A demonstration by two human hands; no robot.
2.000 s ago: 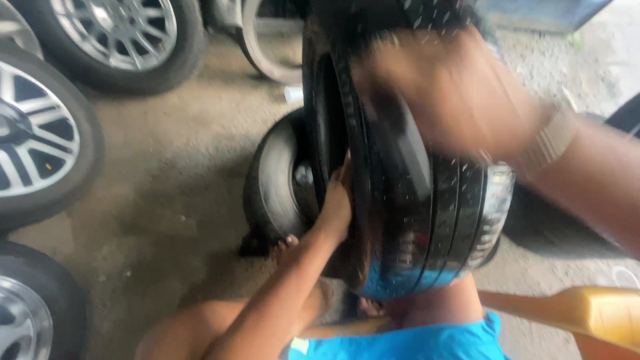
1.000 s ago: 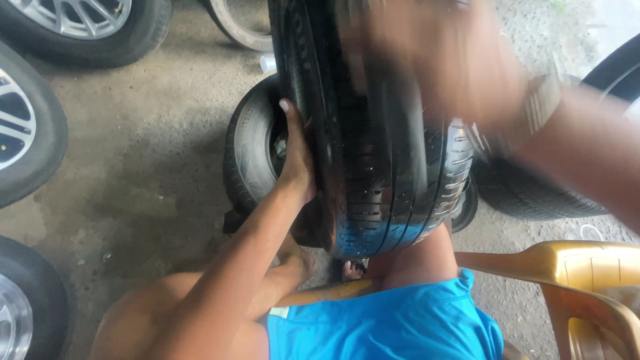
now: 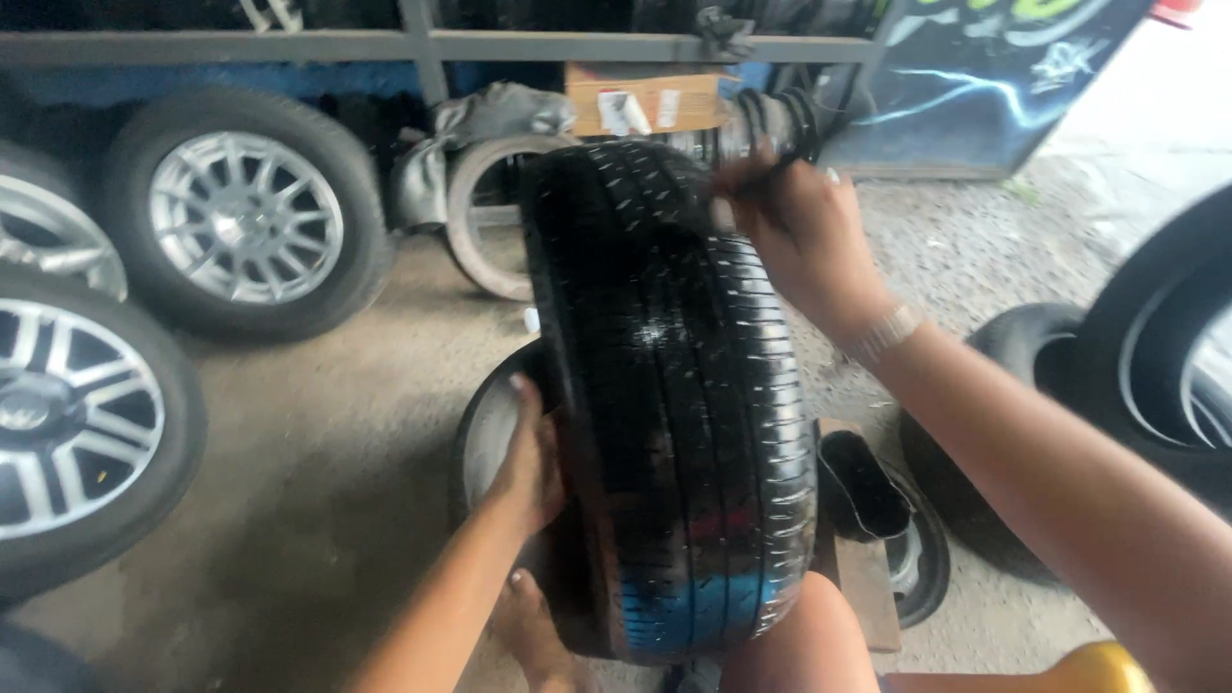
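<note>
A black rubber tyre (image 3: 674, 404) with a wet, glossy tread stands upright in front of me, between my legs. At its left side, my left hand (image 3: 534, 462) holds the sidewall, thumb up, the other fingers partly hidden. My right hand (image 3: 794, 212), with a metal-banded watch (image 3: 885, 332) on the wrist, is at the upper right of the tread. It grips a small dark thing, blurred, perhaps a brush. Behind the tyre on the left, another tyre (image 3: 481, 423) shows in part. An open black container (image 3: 861, 486) sits on a wooden board (image 3: 871, 597) to the right.
Wheels with alloy rims (image 3: 245, 217) stand at the left. At the back are a bare ring-shaped rim (image 3: 467, 217), a cardboard box (image 3: 645, 101) and a metal rack (image 3: 231, 46). More tyres (image 3: 1107, 366) lie at the right. A yellow plastic chair (image 3: 1102, 669) shows at the lower right.
The view has tilted up, so the rack and box now show. My right hand, blurred over the tread before, is now at its upper right edge. My left hand stays at the tyre's left side.
</note>
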